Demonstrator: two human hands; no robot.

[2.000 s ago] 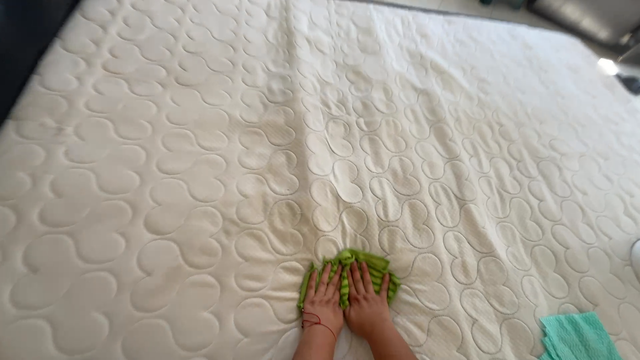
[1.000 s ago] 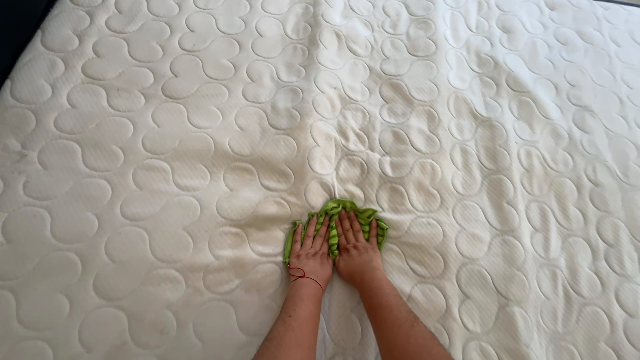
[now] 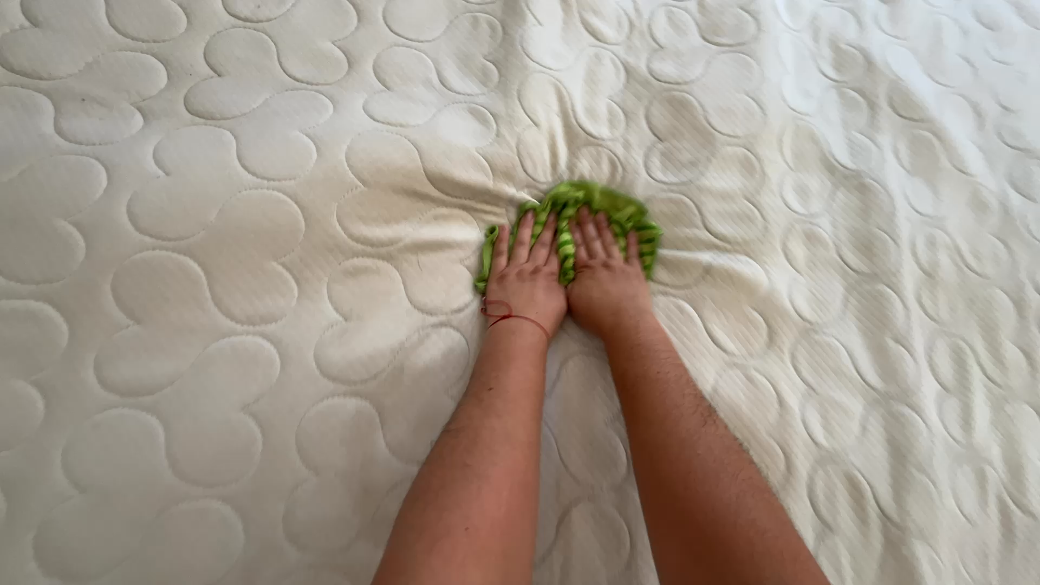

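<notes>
A crumpled green striped cloth (image 3: pixel 566 244) lies under both hands on a cream quilted mattress (image 3: pixel 211 390). My left hand (image 3: pixel 526 280), with a thin red string around its wrist, presses flat on the cloth's left part, fingers spread. Beside it, my right hand (image 3: pixel 605 280) presses on the right part, also with fingers apart. The hands touch near the thumbs, and the thumbs themselves are mostly hidden. Fabric of the mattress cover puckers into creases on both sides of the cloth.
The mattress surface fills the whole view, with a stitched pattern of rounded shapes. Long wrinkles (image 3: pixel 894 244) run down its right side, and yellowish-brown discoloration shows near the cloth.
Both hands and the cloth have moved farther forward over the mattress. The view has shifted, and the teal cloth seen at the lower right two seconds ago is out of frame.
</notes>
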